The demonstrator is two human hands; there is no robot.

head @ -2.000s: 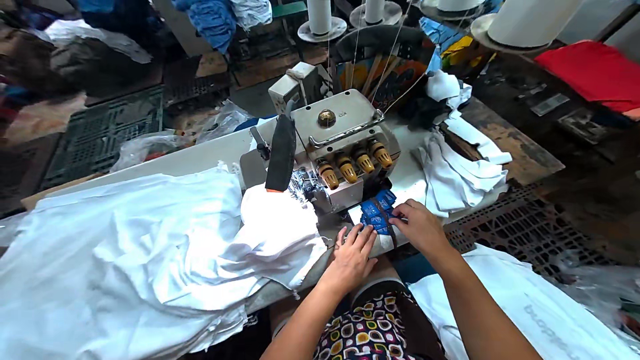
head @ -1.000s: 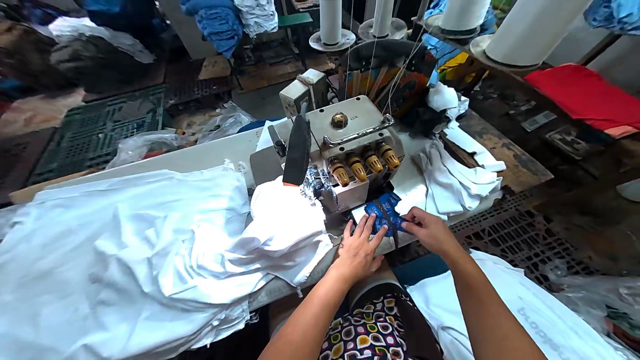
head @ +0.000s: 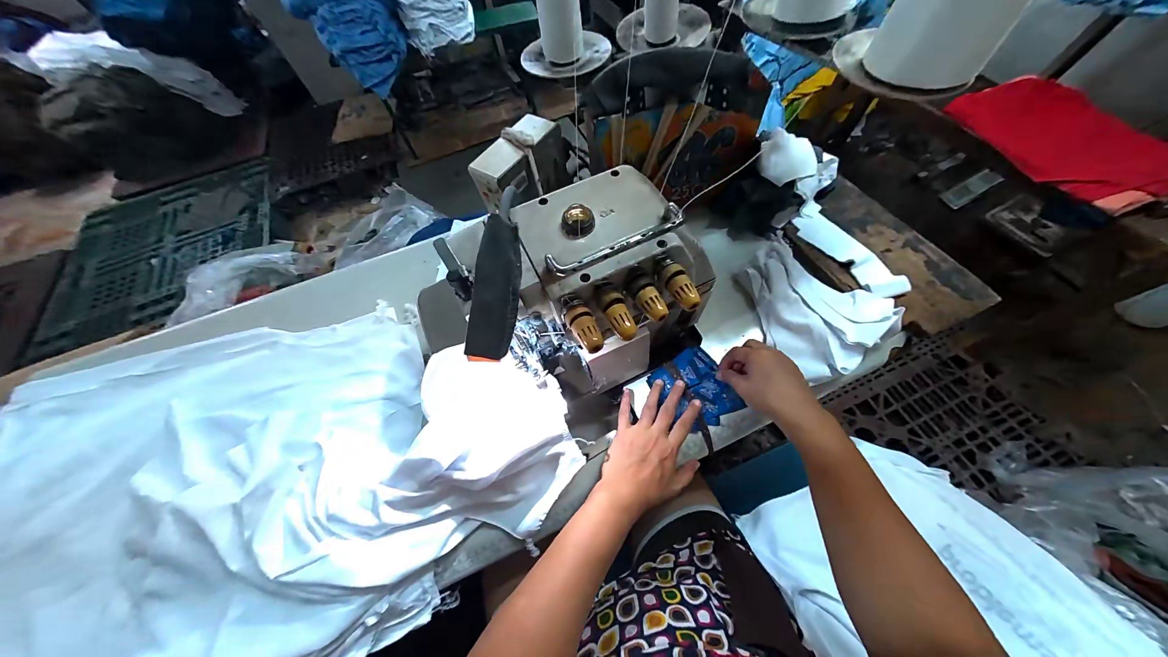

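An overlock sewing machine point(head: 620, 228) with yellow-brown tension knobs stands on the worktable. At its front right lies a bundle of small blue printed labels point(head: 698, 374), crossed by a dark band. My left hand point(head: 648, 447) rests palm down with spread fingers, its fingertips on the near left part of the bundle. The fingers of my right hand point(head: 753, 374) are bent and pinched together at the bundle's right edge; what lies between the fingertips is hard to see. White fabric point(head: 493, 429) reaches the left side of the machine, near the needle area.
A large pile of white cloth point(head: 201, 484) covers the left of the table. White scraps point(head: 812, 310) lie right of the machine. Thread cones point(head: 940, 46) stand behind. More white cloth point(head: 949, 547) is at the lower right, beside a black plastic grate point(head: 949, 411). Red cloth point(head: 1068, 137) lies farther back.
My right hand has drawn its fingers closer together at the right edge of the blue bundle. My left hand stays on the bundle's near side. The white fabric looks unchanged.
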